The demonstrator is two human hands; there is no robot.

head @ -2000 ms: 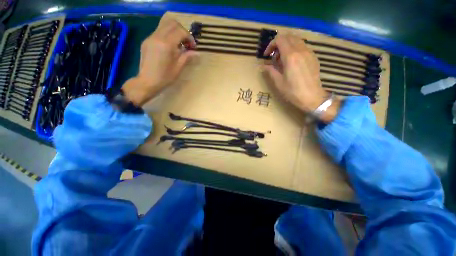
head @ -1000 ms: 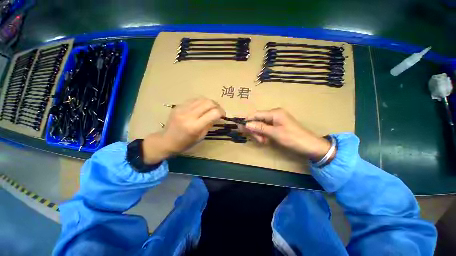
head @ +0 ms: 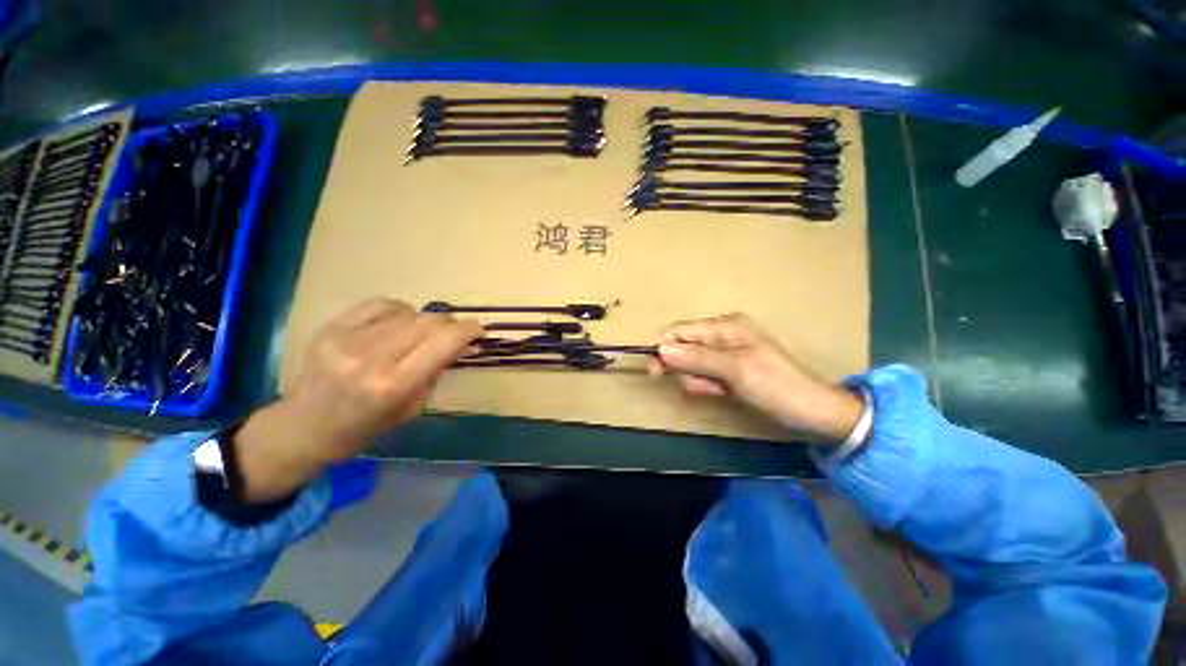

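Several short black cables (head: 520,312) lie in a loose pile near the front edge of the cardboard sheet (head: 702,273). My left hand (head: 384,358) is over the pile's left end; its fingertips are closed at the cables, but what they hold is hidden. My right hand (head: 741,364) pinches the right end of a cable (head: 633,349) that runs left over the pile. Laid cables form two neat groups along the far edge, a left group (head: 507,128) and a right group (head: 741,163).
A blue bin (head: 234,273) heaped with tangled black cables stands at left, with filled cardboard sheets (head: 107,156) beyond it. At right lie a white squeeze bottle (head: 999,150) and a white wad on a dark stem (head: 1086,208). Another dark-filled bin is at the far right edge.
Both hands have come from the laid rows back to the pile. Since one second ago they have moved apart, and a cable now stretches out to my right hand. The view has shifted.
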